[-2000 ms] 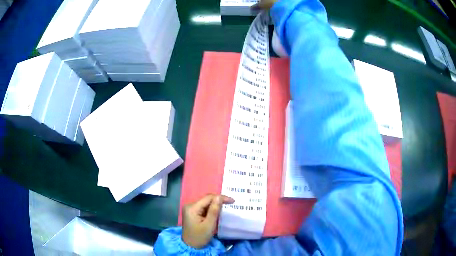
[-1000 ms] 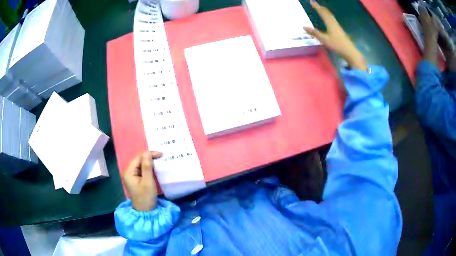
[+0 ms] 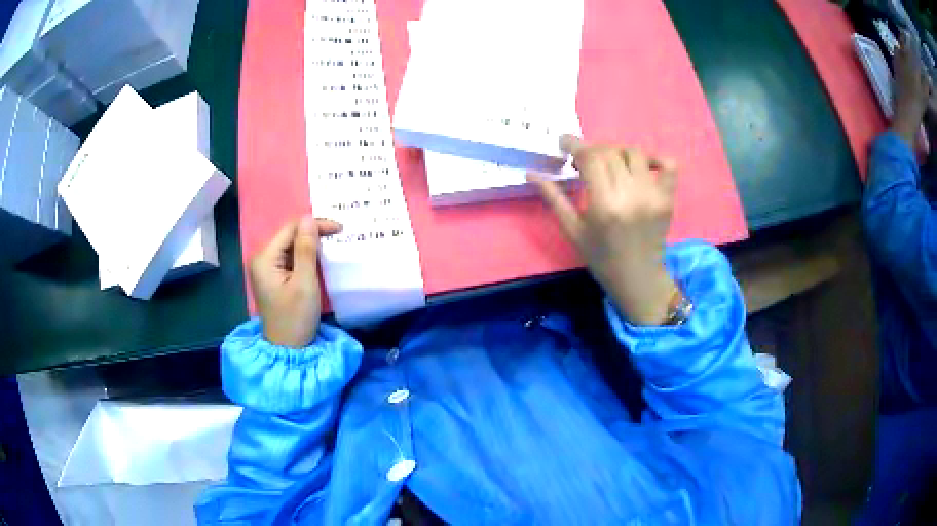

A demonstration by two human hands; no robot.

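Note:
The label strip point(image 3: 354, 154) runs down the red mat point(image 3: 493, 252), with rows of small black barcodes. My left hand point(image 3: 293, 277) is at its lower left edge, with thumb and finger closed there and one fingertip over the strip. Whether a loose sticker is at the fingertips is too small to tell. My right hand point(image 3: 622, 216) grips the lower right corner of a white box point(image 3: 493, 72). This box lies tilted across another white box point(image 3: 478, 181), covering most of it. Small print shows near the upper box's lower edge.
White boxes lie crossed on the green table point(image 3: 103, 318) at left, with box stacks point(image 3: 118, 36) behind them. An open white bag point(image 3: 154, 442) is below the table's left edge. Another person's hand point(image 3: 909, 87) and blue sleeve are at the far right.
My right hand has come from the box at the mat's upper right to the middle, and a box now lies on the middle one. My left hand has stayed at the strip.

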